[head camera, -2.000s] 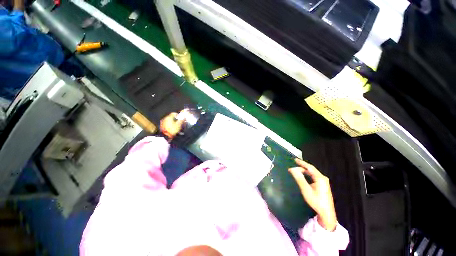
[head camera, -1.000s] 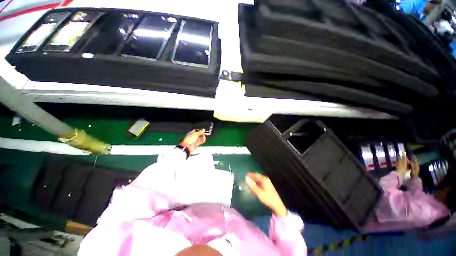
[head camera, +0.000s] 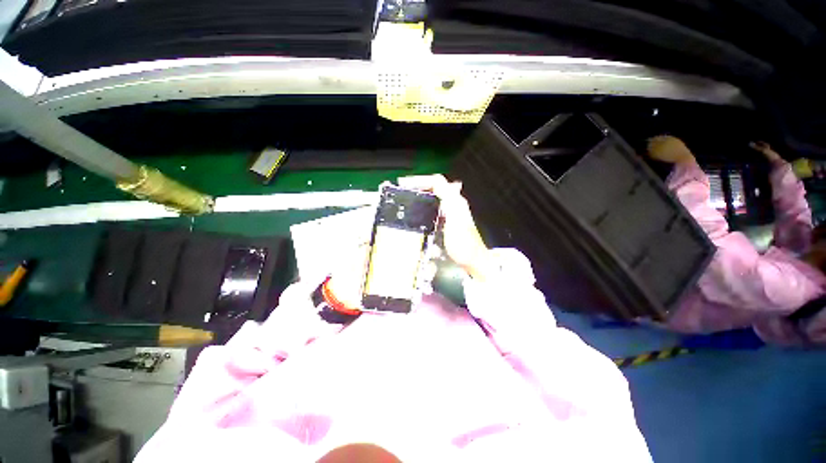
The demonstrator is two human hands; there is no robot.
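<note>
A phone-sized panel (head camera: 398,249), dark at both ends with a bright pale-yellow middle, is held nearly upright in front of my chest. My right hand (head camera: 460,231) grips its right side and upper edge. My left hand (head camera: 349,271), washed out by glare, is at its left edge, with a red and black band at the wrist. A bright white sheet (head camera: 317,240) lies behind my left hand. A glossy black panel (head camera: 242,282) sits in the right end of a black foam tray (head camera: 161,271) on the left.
Stacked black trays (head camera: 580,217) stand tilted at right. A yellow perforated plate (head camera: 439,90) hangs from the shelf edge (head camera: 598,83). A small module (head camera: 268,164) is on the green belt. An orange-handled tool (head camera: 13,282) lies far left. A neighbour's pink sleeves (head camera: 743,271) show at right.
Both hands have come together around a panel. My left hand has drawn back from the belt. The view has tilted down, and a glossy panel now shows in the left tray.
</note>
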